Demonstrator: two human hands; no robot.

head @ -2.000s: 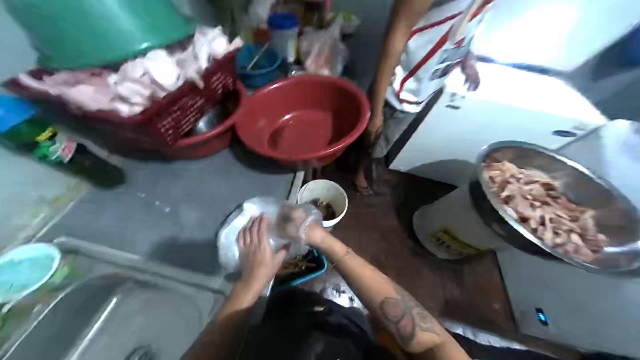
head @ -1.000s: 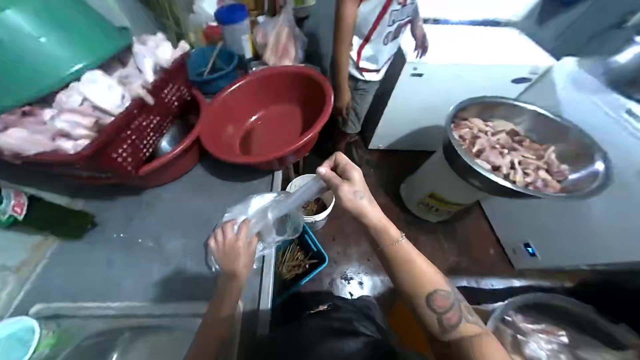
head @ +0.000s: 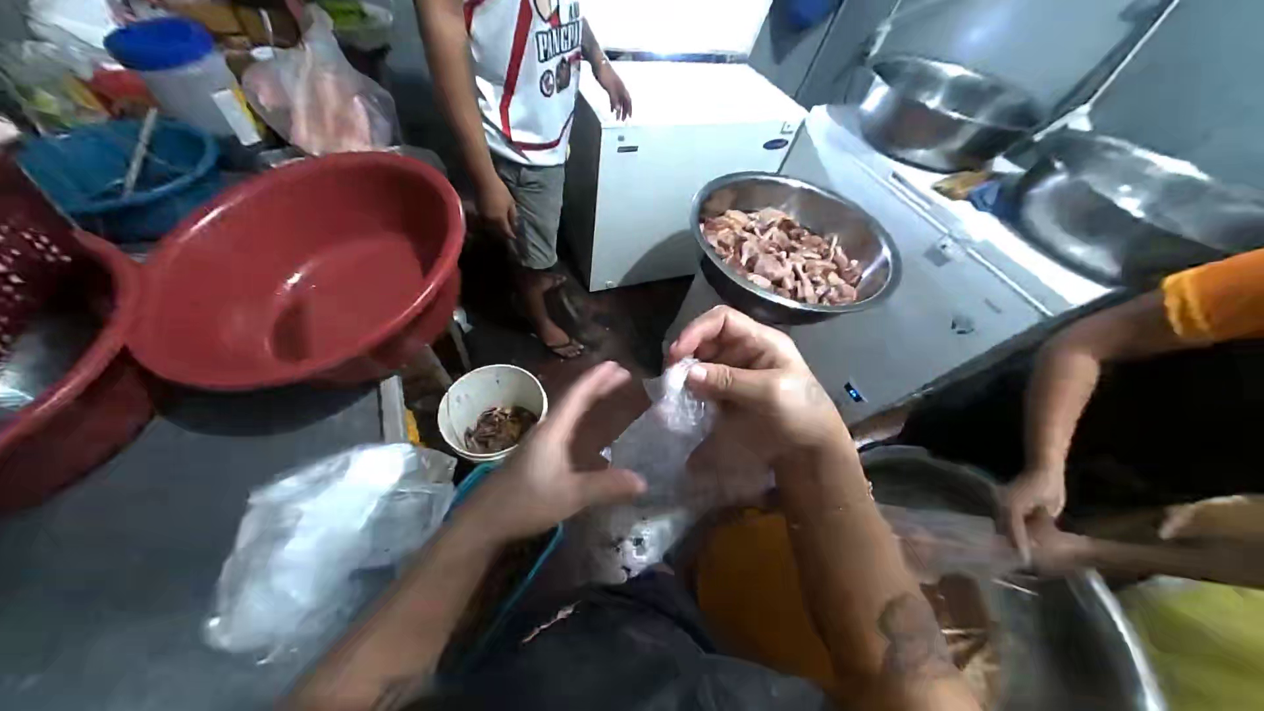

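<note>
My right hand [head: 755, 390] pinches the gathered top of a clear plastic bag [head: 681, 400] between thumb and fingertips, and the rest of the bag hangs down below. Facing it from the left, my left hand [head: 563, 459] has its thumb and fingers apart, with nothing gripped; its inner side is close to the bag. On the dark counter at the left lies a crumpled pile of clear plastic bags [head: 336, 538]. Cut raw meat [head: 780, 257] fills a steel bowl [head: 874, 286] beyond my right hand.
A red basin [head: 296, 267] stands on the counter, beside a blue basin [head: 118, 178]. A white bucket [head: 492, 410] holds dark scraps. One person stands by the white chest freezer [head: 652, 197]; another person's hands [head: 1037, 523] work over a steel bowl [head: 1111, 632] at the right.
My hands have moved right, off the pile of plastic bags on the counter. The left hand has let go of the pile; a clear bag is in my right hand. The view has swung right.
</note>
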